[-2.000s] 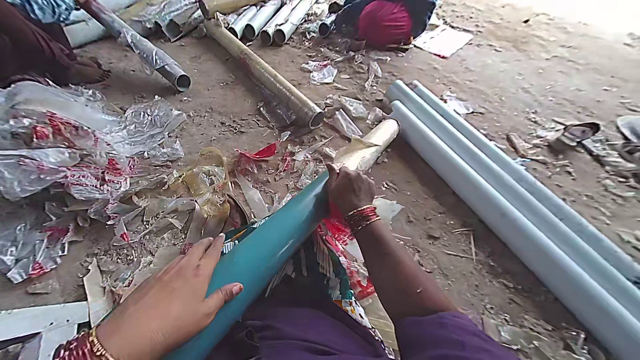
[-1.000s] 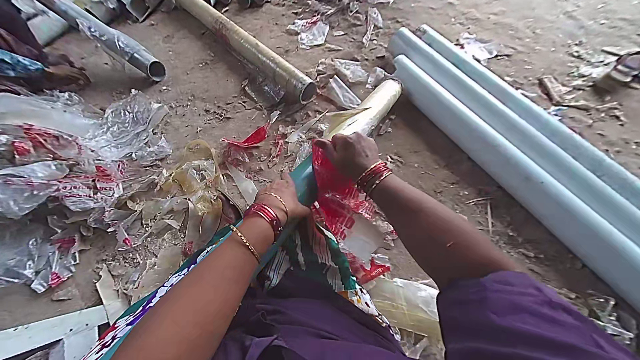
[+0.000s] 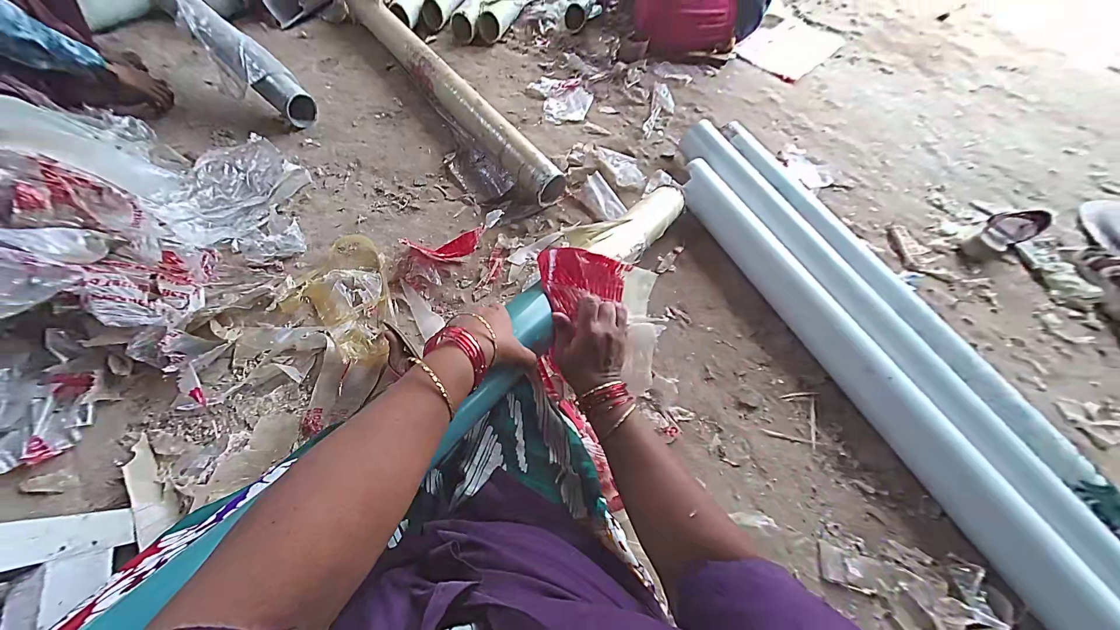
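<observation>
A teal pipe [image 3: 531,322] lies slantwise across my lap, its far part covered in yellowish clear film [image 3: 646,223]. My left hand [image 3: 497,337] is wrapped around the teal pipe, thumb pointing toward the film. Close beside it on the right, my right hand [image 3: 592,341] grips red printed plastic film [image 3: 582,276], which is bunched against the pipe; its fingertips are partly hidden. Red and gold bangles circle both wrists. Patterned cloth in green and white lies under the pipe.
Pale blue pipes [image 3: 822,350] lie on the ground at right. A film-covered pipe [image 3: 464,105] and a grey pipe [image 3: 254,74] lie ahead. Crumpled plastic film [image 3: 157,227] covers the left ground. Another person's foot [image 3: 136,86] is at upper left. Sandals [image 3: 1015,229] lie far right.
My left hand has come from the near part of the pipe to beside my right hand. The red film has risen on the pipe with my right hand, which sat farther along the pipe before.
</observation>
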